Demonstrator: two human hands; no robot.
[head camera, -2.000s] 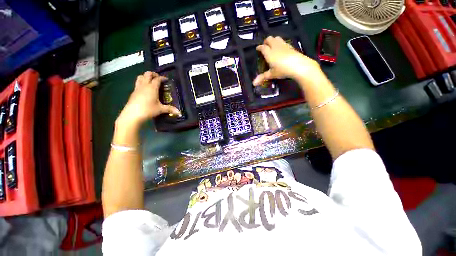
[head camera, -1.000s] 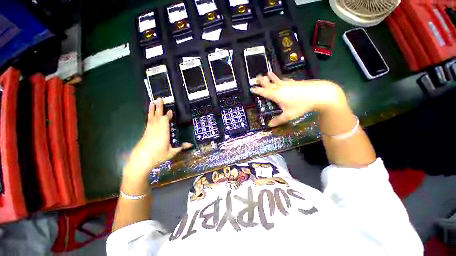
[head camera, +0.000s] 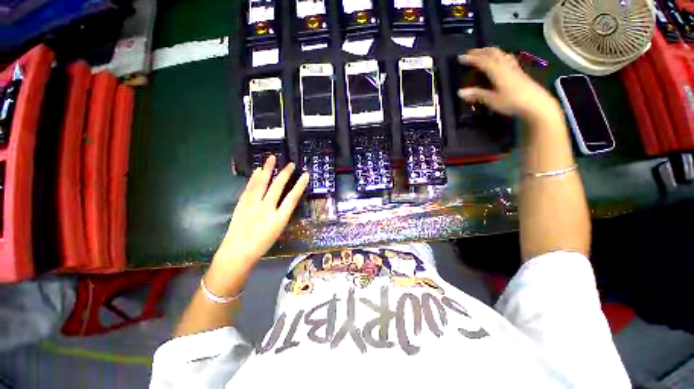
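Several flip phones stand open in the near row of the black foam tray (head camera: 346, 99), with dark screens in pale frames and keypads towards me. My left hand (head camera: 262, 209) has its fingers spread on the keypad of the leftmost open flip phone (head camera: 266, 114). My right hand (head camera: 506, 87) reaches into the rightmost near pocket, fingers around a dark thing there, mostly hidden; whether it is gripped cannot be told. The rightmost open phone (head camera: 418, 91) lies just left of it. Closed phones (head camera: 312, 23) with gold emblems and white labels fill the far row.
Red foam trays (head camera: 99, 167) stand at the left, and more (head camera: 658, 106) at the right. A cream fan (head camera: 601, 30) and a smartphone (head camera: 584, 114) lie right of the tray. Shiny plastic film (head camera: 380, 228) runs along the near bench edge. A small red phone is mostly hidden behind my right hand.
The leftmost and fourth near-row phones have been opened since the oldest frame. My right hand has moved from the fourth phone to the rightmost pocket. My left hand stays at the leftmost phone's keypad.
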